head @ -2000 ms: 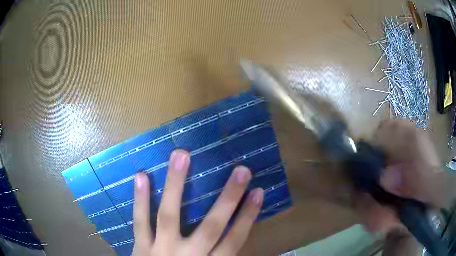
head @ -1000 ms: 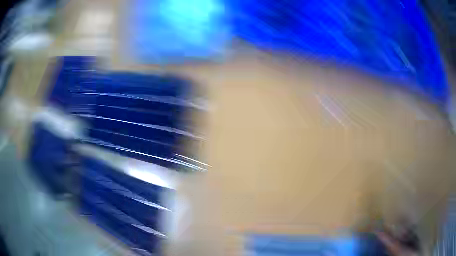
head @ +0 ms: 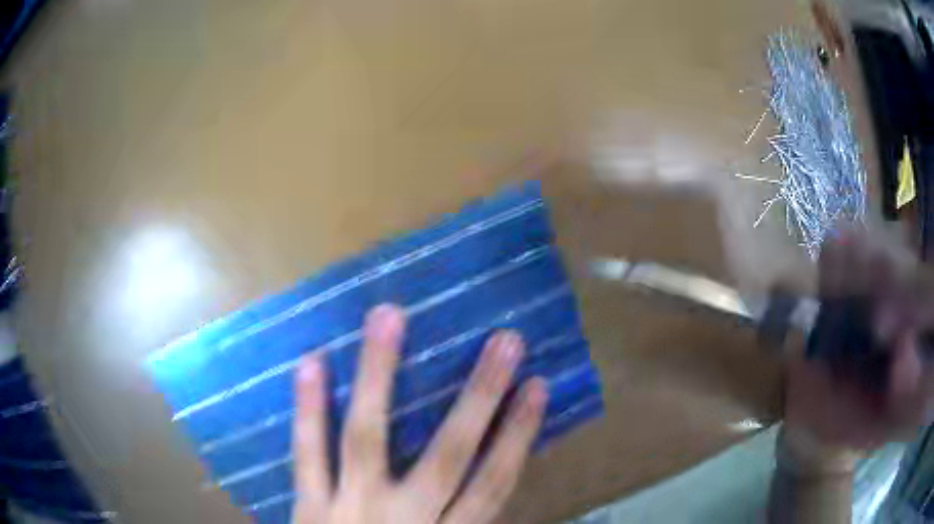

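Observation:
A blue joined solar cell piece (head: 307,297) with pale parallel busbars lies tilted on the tabletop, in the middle. My left hand (head: 410,430) lies flat on its lower part with the fingers spread, pressing on it without gripping. My right hand (head: 860,358), blurred, is closed around the dark handle of the soldering iron (head: 686,290) at the right. The iron's silver barrel points left, with its tip a little right of the cell's right edge and apart from it.
A pile of thin silver ribbon strips (head: 817,133) lies at the upper right. Beside it is a black stand (head: 883,113) with a yellow sponge (head: 905,176). Dark navy cells (head: 31,445) lie at the left edge. The table's front edge runs along the lower right.
The view swung away in a blur to other cells and a blue surface, then returned. Compared with the oldest frame, the iron and my right hand are further right, with the barrel lying flatter.

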